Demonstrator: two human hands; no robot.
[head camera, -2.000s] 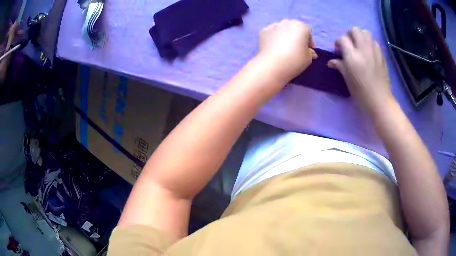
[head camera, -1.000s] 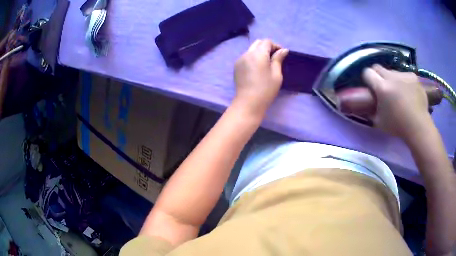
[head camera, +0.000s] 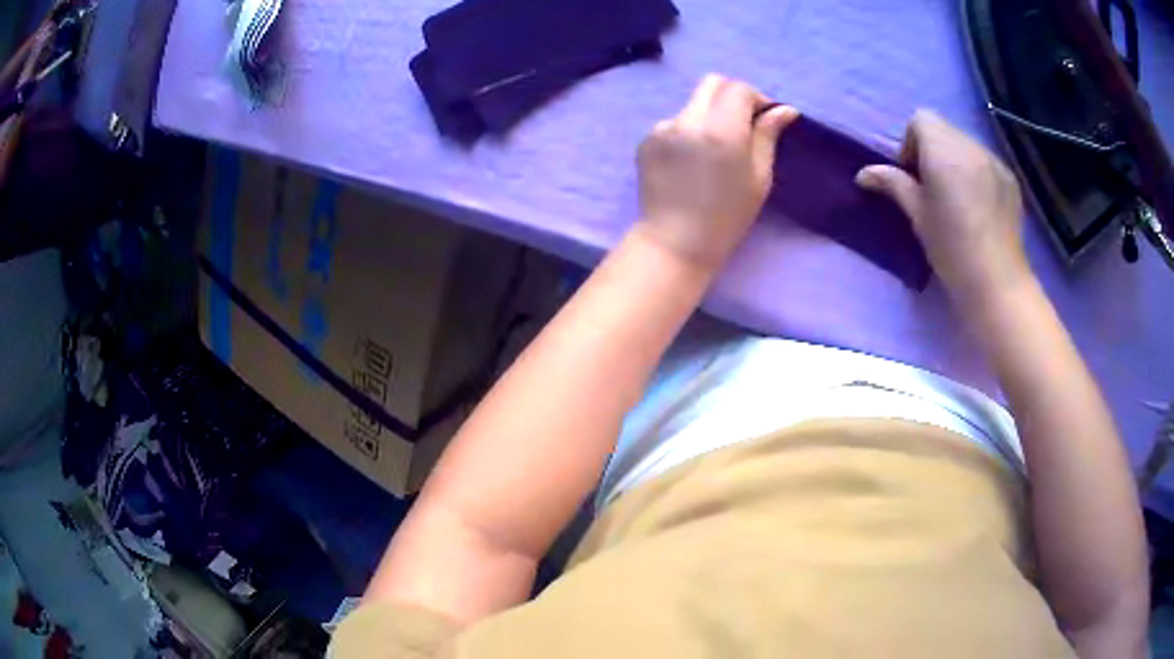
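A dark purple cut piece (head camera: 843, 200) lies slanted on the lilac table cover (head camera: 567, 187) between my hands. My left hand (head camera: 712, 161) pinches its upper left end between thumb and fingers. My right hand (head camera: 950, 193) holds its upper right edge, thumb on the cloth and fingers behind it. The fingertips on the far edge are partly hidden. The iron (head camera: 1075, 116) rests at the upper right, beyond my right hand, and nothing holds it.
Several dark pieces (head camera: 541, 58) lie overlapped at the upper left of my hands. A striped bundle (head camera: 254, 39) is at the table's left corner. A brown carton (head camera: 348, 322) with blue stripes stands below the table edge, beside dark fabric heaps (head camera: 161, 489).
One second ago my right hand held the iron on the piece's right part. Now the iron is back at the upper right and my right hand grips the piece, which is tilted more.
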